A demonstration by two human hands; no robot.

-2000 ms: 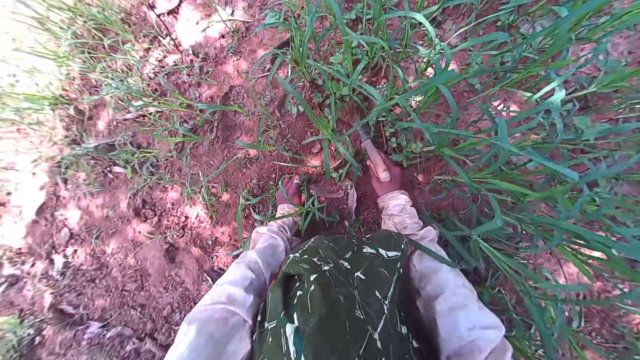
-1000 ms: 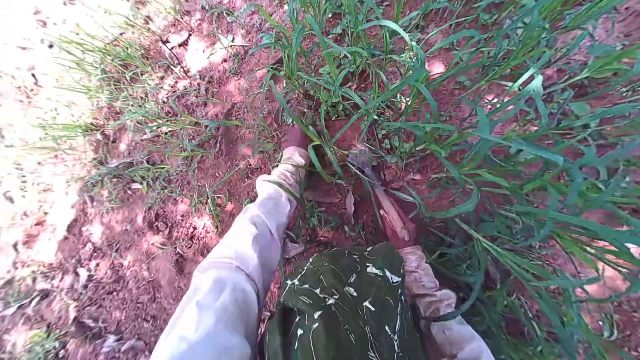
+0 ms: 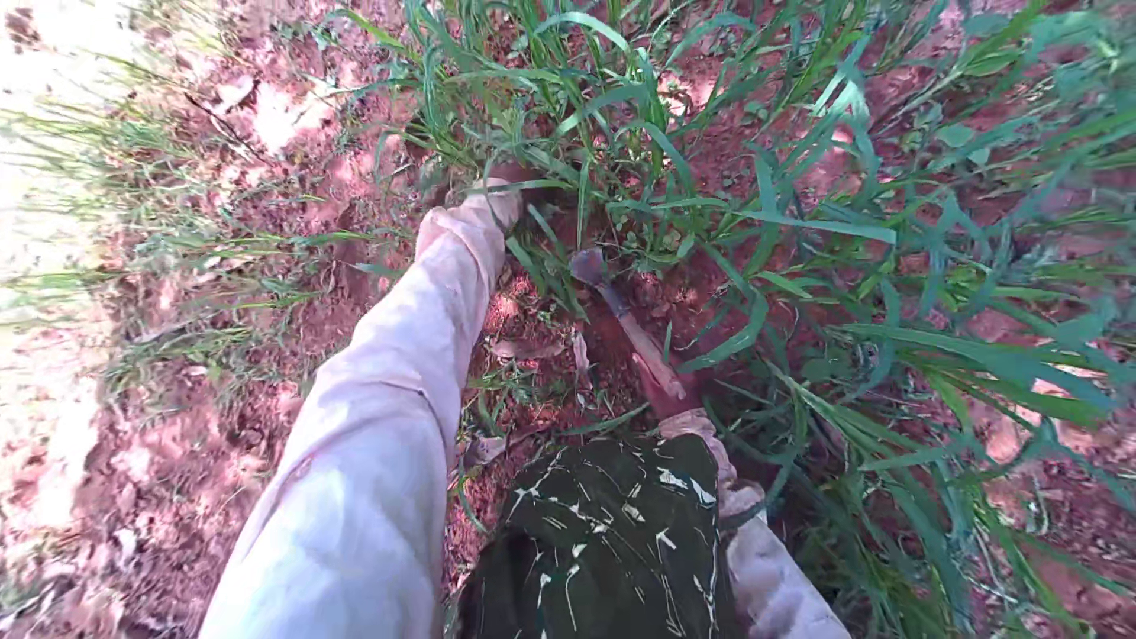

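My right hand point(image 3: 664, 390) is closed around the wooden handle of a small digging tool point(image 3: 643, 344). Its grey metal head point(image 3: 587, 265) points up and left, close to the reddish soil beneath the grass. My left arm, in a pale long sleeve, reaches forward to the base of a green grass clump point(image 3: 568, 115). Only a dark, partly covered bit of my left hand point(image 3: 515, 173) shows among the blades, so its fingers and any hold are hidden.
Long-bladed grass point(image 3: 958, 355) spreads on the right, and thinner tufts point(image 3: 177, 160) grow at the left. Dry leaves point(image 3: 581, 359) lie on the red soil between my arms. Dark patterned cloth point(image 3: 612, 541) covers my body at the bottom.
My left hand has moved forward, away from my body, into the grass. The tool's metal head, largely hidden by leaves two seconds ago, now shows.
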